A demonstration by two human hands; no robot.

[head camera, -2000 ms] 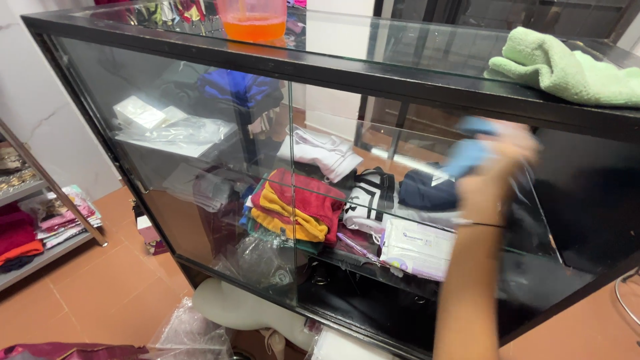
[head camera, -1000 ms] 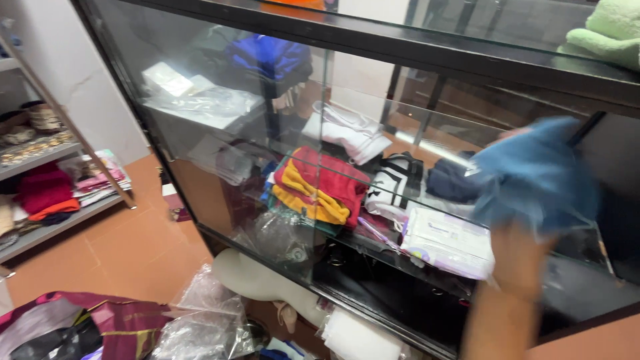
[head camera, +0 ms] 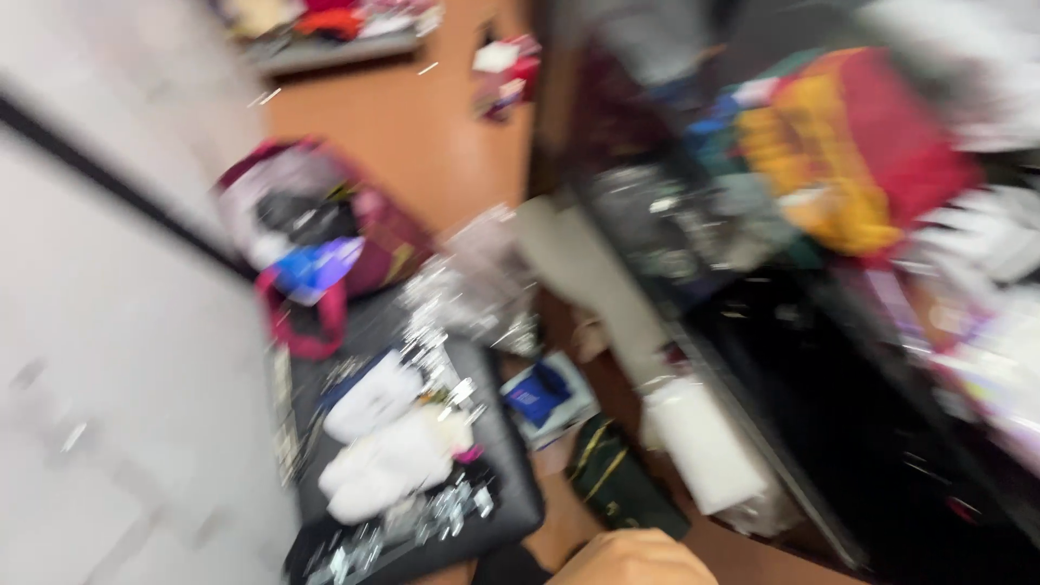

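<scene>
The whole head view is blurred. One bare hand, which seems to be my left hand, enters at the bottom edge; its fingers and anything in them are cut off. It is nearest to a dark green bag with gold stripes. My right hand is out of view, and so is the blue cloth. White socks lie on a black padded seat, beside clear plastic packaging. Red and yellow folded clothes rest in the display case at the right.
A maroon bag with items in it stands at the seat's far end. The black case edge runs diagonally at right, with a white roll-like object beside it. A wall closes off the left.
The view has swung strongly down and left, to the seat and floor. My right hand, earlier wiping about the case with a blue cloth, has left the view. A hand now shows at the bottom edge.
</scene>
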